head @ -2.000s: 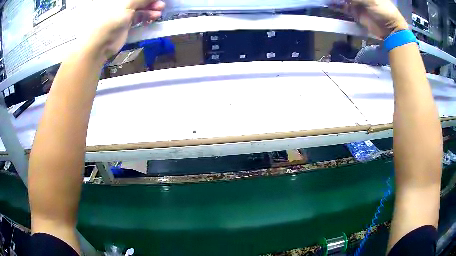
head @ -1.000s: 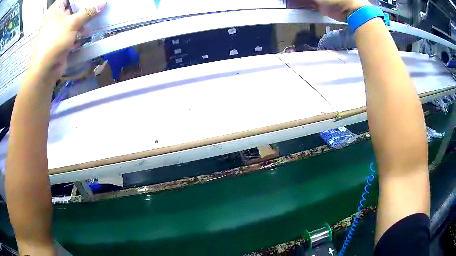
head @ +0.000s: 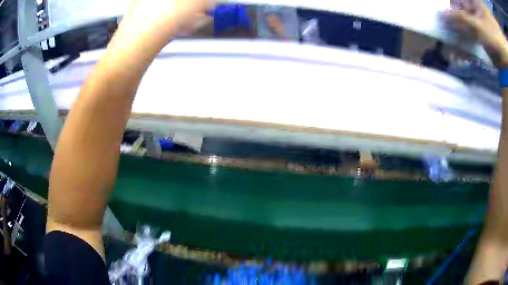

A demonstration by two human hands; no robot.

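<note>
Both my arms are raised to the top of the view, which is blurred. My left hand [head: 186, 14] is cut off by the top edge, and its fingers and anything in them cannot be made out. My right hand [head: 470, 22] is at the upper right edge with its fingers bent at a pale surface; whether it holds something is unclear. A blue wrist strap [head: 504, 77] is on my right wrist. The white shelf [head: 312, 83] lies below and between my hands.
A green conveyor belt [head: 301, 203] runs under the shelf. Blue discs [head: 256, 275] are piled at the bottom edge, with a clear plastic bag [head: 139, 256] to their left. A solder reel [head: 396, 264] is at lower right. A metal post [head: 42, 92] stands at left.
The view has swung left and tilted lower, bringing the blue discs and plastic bag into sight. My arms stay raised and appear farther right in the picture.
</note>
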